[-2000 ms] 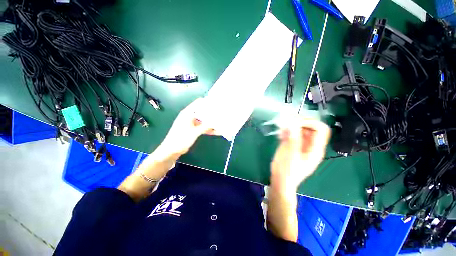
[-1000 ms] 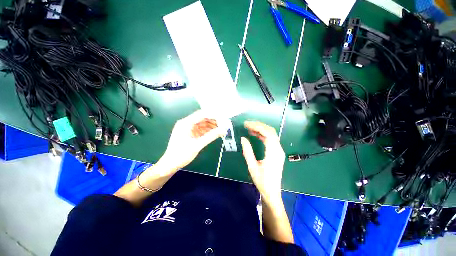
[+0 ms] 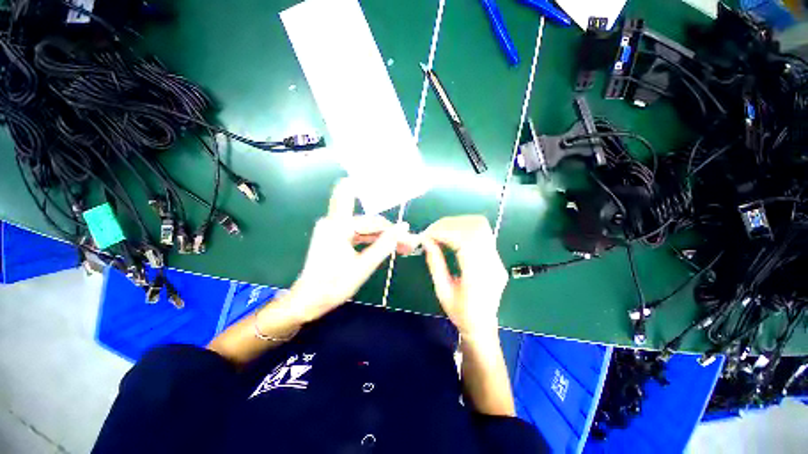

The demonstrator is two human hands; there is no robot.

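Observation:
My left hand (image 3: 341,257) and my right hand (image 3: 468,266) meet low in the middle of the view, near the mat's front edge. Between their fingertips is a small pale face label (image 3: 408,240), mostly hidden by the fingers and overexposed. Both hands pinch it, the left at its left end and the right at its right end. The long white label sheet (image 3: 354,97) lies on the green mat just beyond my left hand, its near end close to the left fingers. The slim black tool (image 3: 455,120) lies to the right of the sheet.
Black cables (image 3: 115,97) with silver plugs and a green tag (image 3: 104,225) lie at left. Black modules with a blue VGA socket (image 3: 625,55) and tangled cables (image 3: 753,186) fill the right. Blue-handled cutters (image 3: 501,32) lie at the far edge. Blue bins (image 3: 562,381) stand along the near edge.
The sheet, first held by my left hand, now lies on the mat, turned the other way. My right hand has moved left, and its fingertips now grip the small label too.

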